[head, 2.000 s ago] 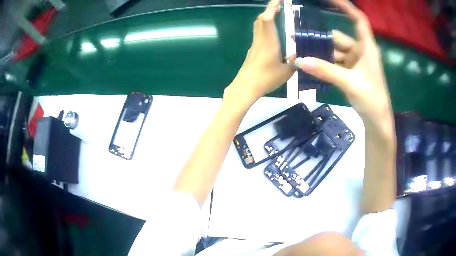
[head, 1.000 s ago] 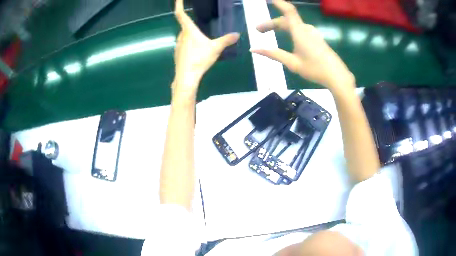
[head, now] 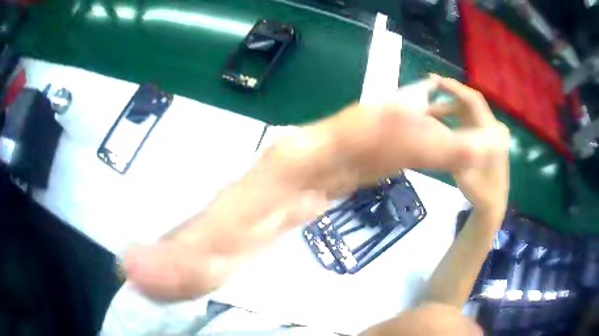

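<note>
My left hand (head: 407, 138) is blurred and reaches across to the right, touching or overlapping my right hand (head: 485, 161). The right hand's fingers are curved; whether either hand holds anything is hidden by blur and overlap. Several black phone middle frames (head: 412, 205) lie fanned on the white bench, partly covered by my left arm. A single middle frame (head: 154, 100) lies apart at the left on the bench. A dark stack of middle frames (head: 286, 38) lies on the green surface beyond the bench, window upward.
A white strip (head: 383, 65) crosses the glossy green surface (head: 328, 65). A red tray (head: 515, 79) is at the upper right. A dark ribbed mass (head: 532, 266) with bright reflections is at the lower right. A black box (head: 33, 141) and a round silver item (head: 60, 100) are at the left.
My left hand has left the dark stack, which now shows on the green surface, and crossed right to my right hand. The view has turned, shifting the bench and strip.
</note>
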